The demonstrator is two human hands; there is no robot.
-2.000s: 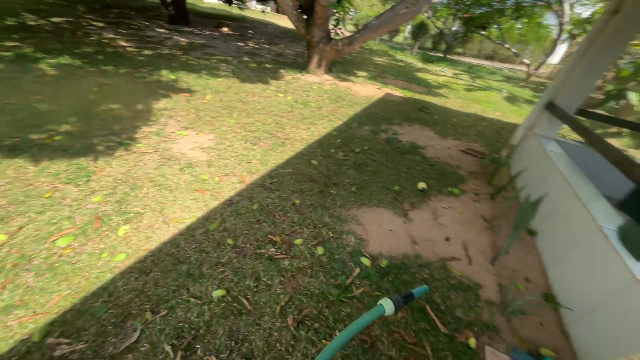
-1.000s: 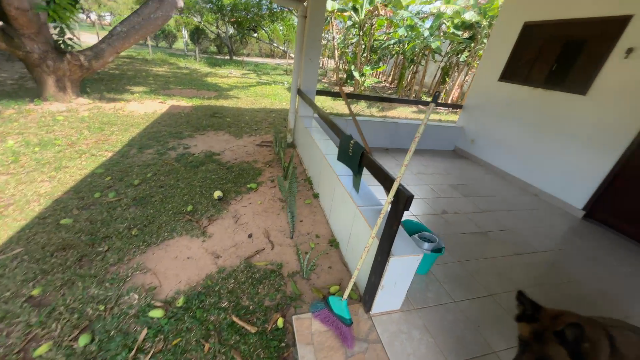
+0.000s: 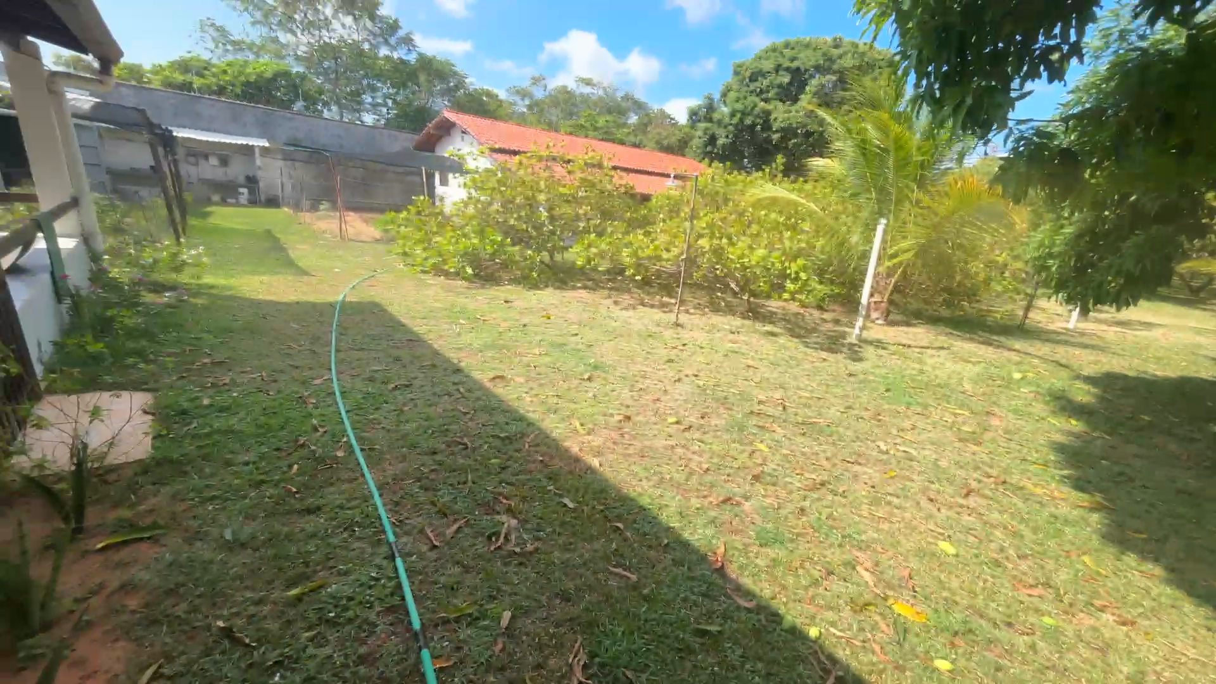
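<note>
Neither of my hands shows in the head view. A green garden hose (image 3: 366, 467) runs over the grass from the bottom edge, left of the middle, and curves away into the distance. Two dark bands or joints mark the hose near its lower part. Its near end lies outside the view, so I cannot tell whether a hand holds it. Dry leaves (image 3: 503, 532) lie on the shaded grass to the right of the hose.
At left stand a porch's low white wall (image 3: 43, 299) and a pale paving slab (image 3: 90, 427). A thin post (image 3: 686, 249) and a white post (image 3: 869, 280) rise before leafy shrubs (image 3: 741, 242). A red-roofed building (image 3: 570, 147) stands behind.
The view has swung widely to another side of the yard. The hose's nozzle end, seen two seconds ago, is out of view, as are the broom, bucket and dog seen one second ago.
</note>
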